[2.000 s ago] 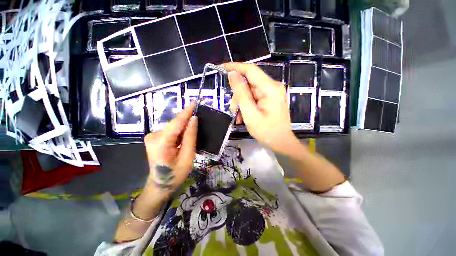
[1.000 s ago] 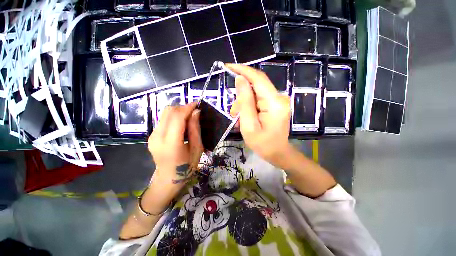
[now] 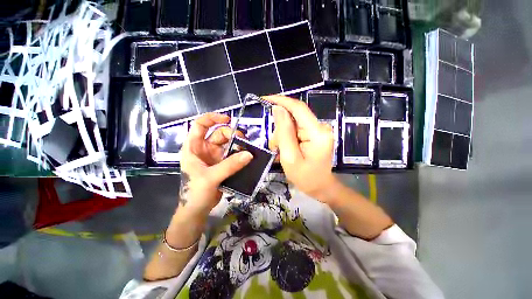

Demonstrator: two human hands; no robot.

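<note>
A clear-edged plastic part [image 3: 252,100] is held tilted between my hands in front of my chest. A matte black pad [image 3: 251,174] covers its lower half. My left hand [image 3: 209,157] holds the part's left side, with the thumb lying flat on the black pad. My right hand [image 3: 303,143] grips the part's upper right edge with thumb and fingers. The sticker sheet [image 3: 213,76] lies tilted across the tray, and its upper left cell is an open white frame. My fingers hide parts of the workpiece's edges.
The black parts tray [image 3: 408,82] holds more clear-edged parts in its pockets. A stack of sticker sheets [image 3: 449,105] stands at the right table edge. White waste matrix [image 3: 70,87] is heaped at left, with dark scraps in it. A red object [image 3: 70,204] is under the left side.
My left thumb has moved from the part's left edge onto the black pad, and the fingers have opened out behind. My right hand keeps its grip. The whole view has shifted slightly.
</note>
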